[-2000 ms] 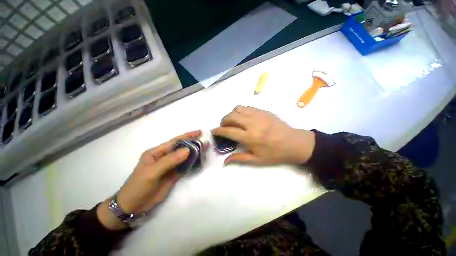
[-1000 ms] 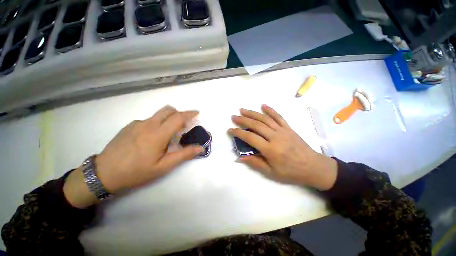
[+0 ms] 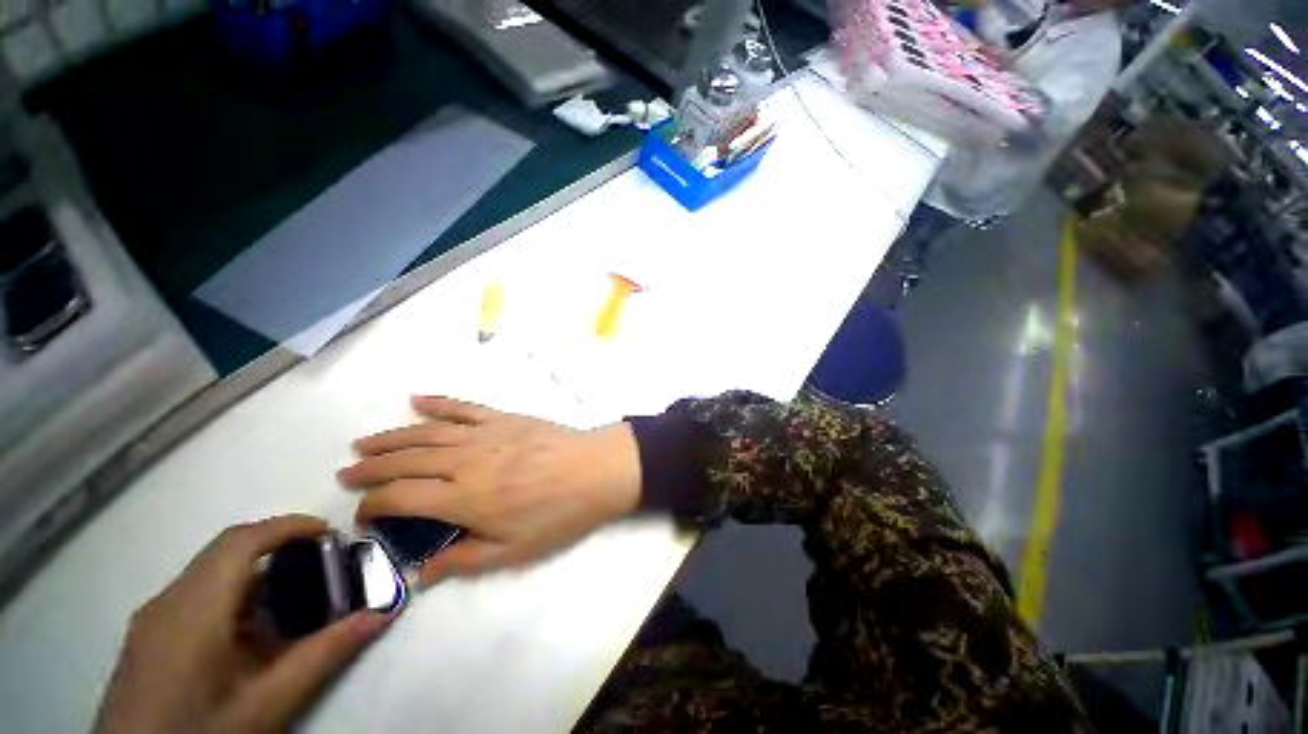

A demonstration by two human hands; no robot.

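My left hand (image 3: 230, 631) is at the lower left and holds a dark smartwatch case (image 3: 294, 588) between thumb and fingers. A second case (image 3: 376, 577) with a white reflection on its face is against it, at my thumb tip. My right hand (image 3: 502, 480) lies palm down on the white bench, fingers spread over another dark case (image 3: 413, 536), with the thumb along its lower edge. The case is partly hidden under the fingers.
Yellow tool (image 3: 491, 310) and orange-handled tool (image 3: 615, 307) lie beyond my hands. Blue parts box (image 3: 700, 175) with bottles, translucent sheet (image 3: 366, 230) and foam tray (image 3: 122, 416) are behind. A person in white (image 3: 1054, 86) stands beside a pink-and-white tray (image 3: 932, 65). A round blue stool (image 3: 858, 353) is at right.
The view has swung right, bringing in the aisle and the person. The left hand now holds its cases tilted, close beside the right hand. The right hand stays over its case.
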